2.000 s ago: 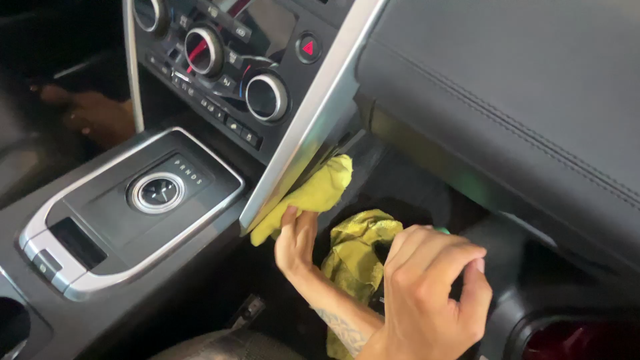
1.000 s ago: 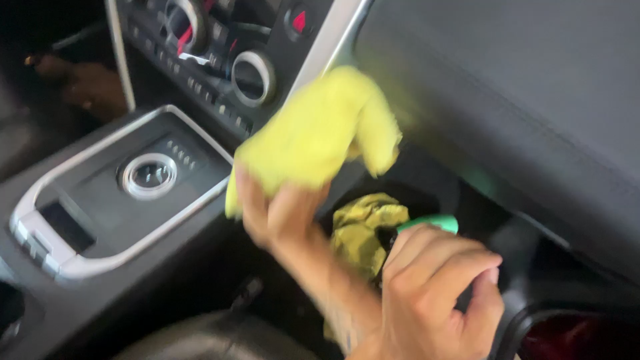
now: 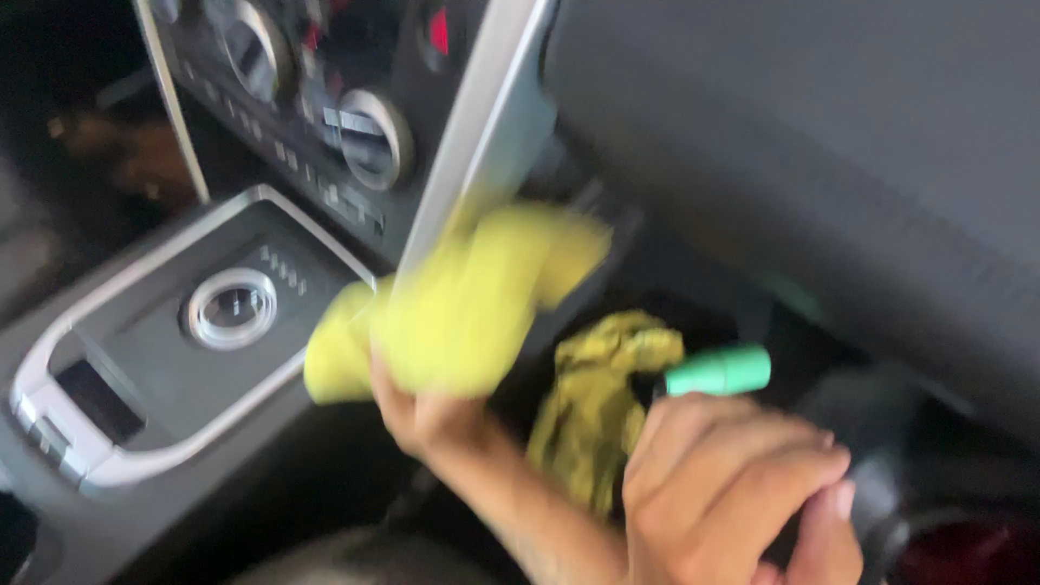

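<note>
My right hand (image 3: 443, 414) reaches across to the left and grips a bright yellow cloth (image 3: 463, 301), blurred by motion, in front of the silver trim beside the centre console. Closer to the camera, my left hand (image 3: 731, 496) is curled, its fingertips near the thumb. A green-tipped object (image 3: 719, 370) with a dark part sticks out above its knuckles; the rest is hidden behind the hand. A second, darker yellow crumpled cloth (image 3: 581, 406) lies or hangs behind my left hand; what supports it cannot be seen.
A console panel with a round gear selector (image 3: 231, 309) and silver frame stands at left. Above it are climate knobs (image 3: 374, 138) and a red hazard button (image 3: 439, 32). The dark dashboard (image 3: 796, 122) overhangs at upper right. Something dark red (image 3: 975, 552) shows at lower right.
The bright yellow cloth in my right hand has moved off the lower console side trim, where it was pressed about two seconds ago. More of the green tip above my left hand shows now.
</note>
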